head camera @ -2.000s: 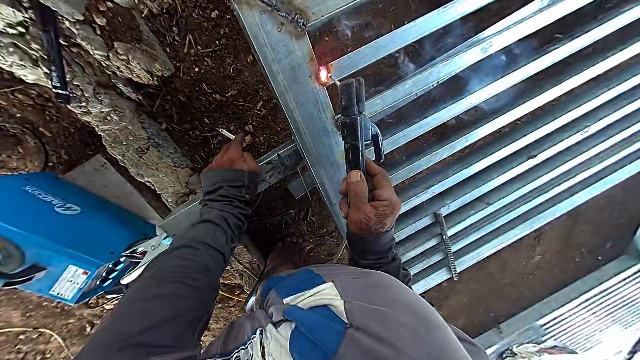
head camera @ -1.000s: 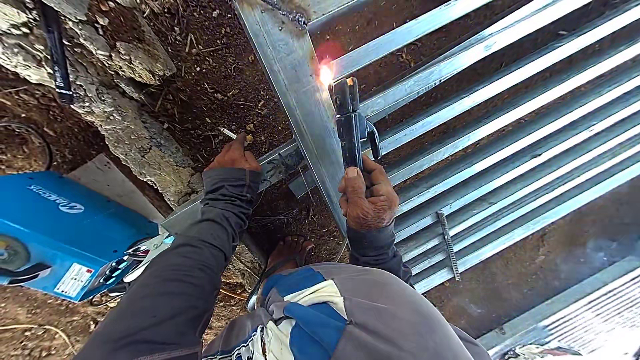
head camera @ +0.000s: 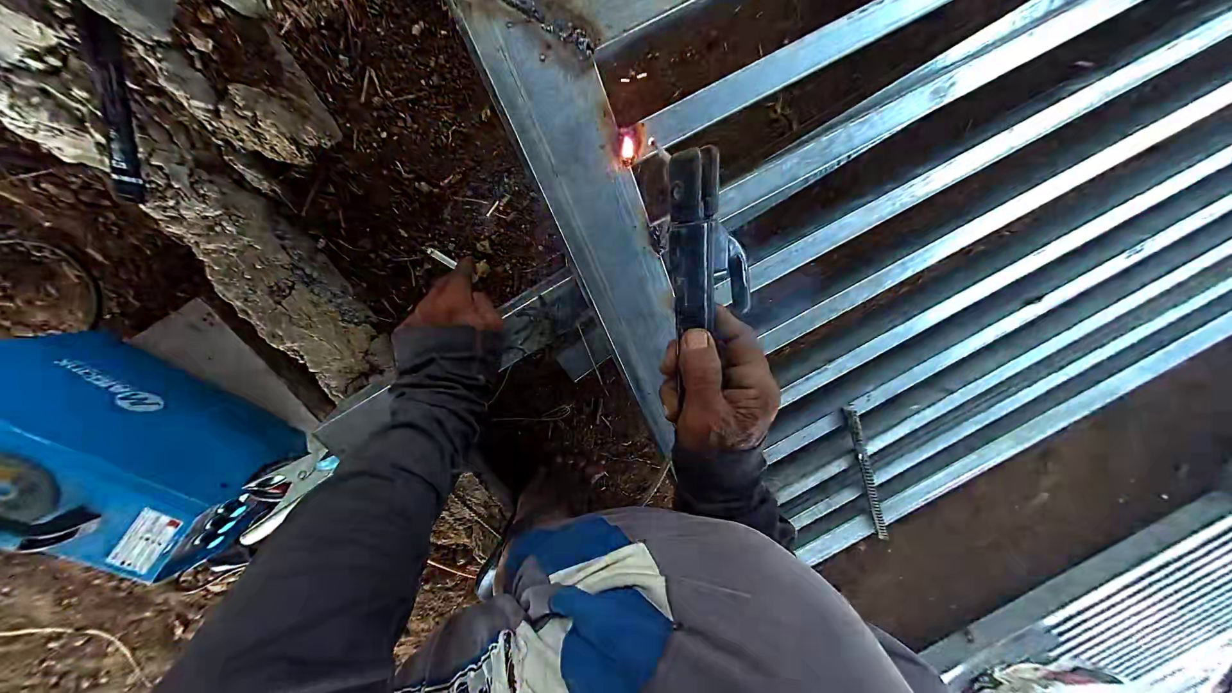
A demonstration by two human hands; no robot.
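Observation:
My right hand (head camera: 724, 385) grips a black electrode holder (head camera: 691, 241) by its handle, jaws pointing up. A short electrode stub reaches from the jaws toward a glowing orange spot (head camera: 628, 146) on the edge of a wide galvanized steel bar (head camera: 587, 183), where a narrower slat (head camera: 789, 72) meets it. Several parallel metal slats run off to the right. My left hand (head camera: 450, 300) holds a lit-looking white cigarette (head camera: 442, 258) between its fingers, and rests by a metal tube (head camera: 539, 313) that passes under the wide bar.
A blue welding machine (head camera: 144, 423) stands at the left, with cables and tools by its front. Rough stone (head camera: 241, 231) borders the soil. A ribbed metal rod (head camera: 866, 472) lies across the lower slats. Another slatted metal panel (head camera: 1136, 616) is at the lower right.
The bright arc at the joint one second ago has shrunk to an orange glow. The electrode holder's jaws have shifted slightly. My left hand has stayed in place.

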